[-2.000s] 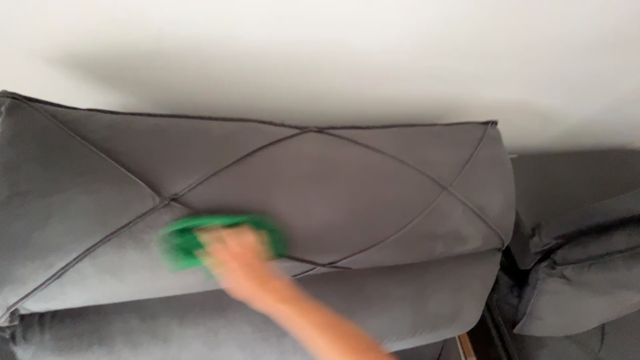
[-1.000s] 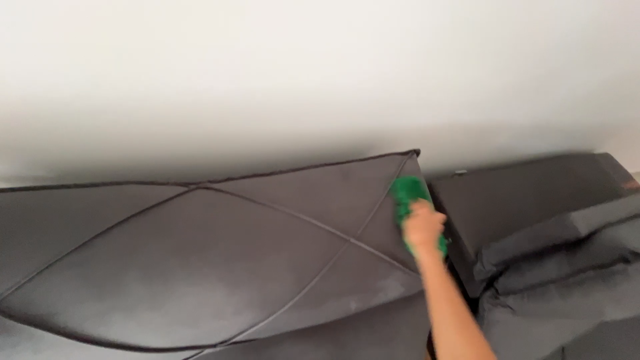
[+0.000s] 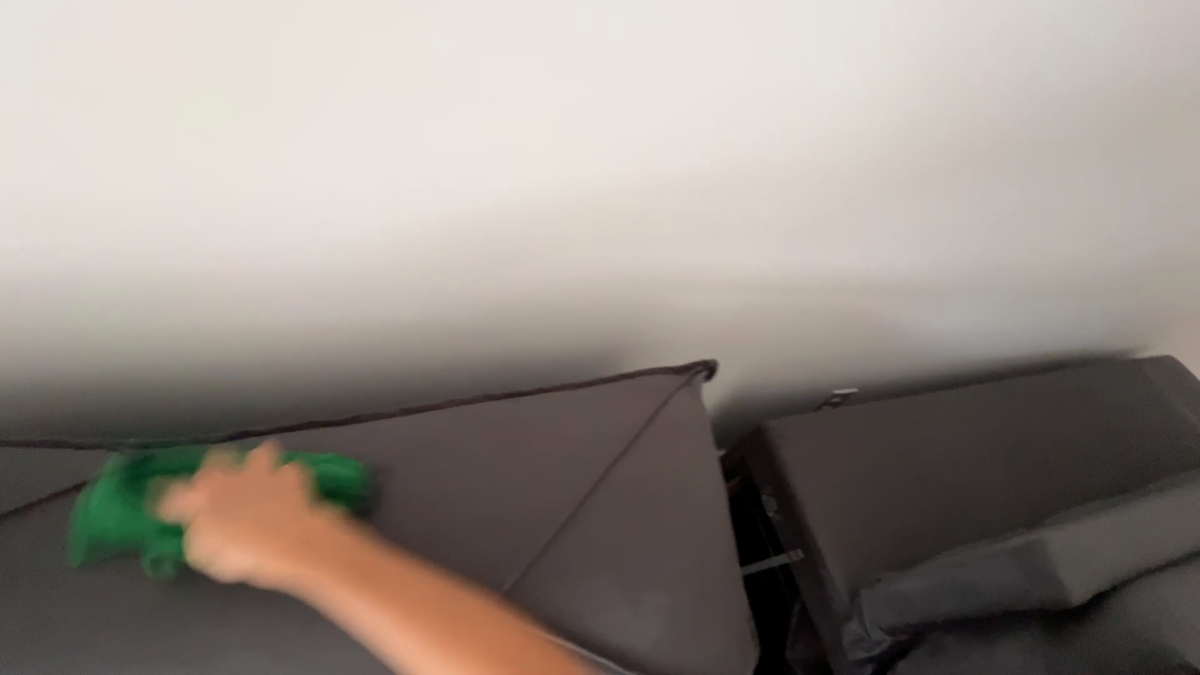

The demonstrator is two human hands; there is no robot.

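Note:
My right hand [image 3: 253, 511] is pressed on a bunched green cloth [image 3: 112, 516], blurred by motion, with its fingers over the fabric. The cloth lies against the upper part of a grey upholstered sofa backrest [image 3: 600, 506], just below its piped top edge. My forearm comes in from the bottom of the view and crosses the backrest, which has thin stitched seams running diagonally. My left hand is out of view.
A pale wall [image 3: 562, 169] rises behind the sofa. To the right, past a dark gap with a metal bracket [image 3: 773, 562], is another grey sofa section [image 3: 956, 478], with a grey cushion [image 3: 994, 581] in front of it.
My right hand, with the green cloth, has moved left from the backrest's right end, where it was one second ago, to a place along the top edge. The view has shifted too.

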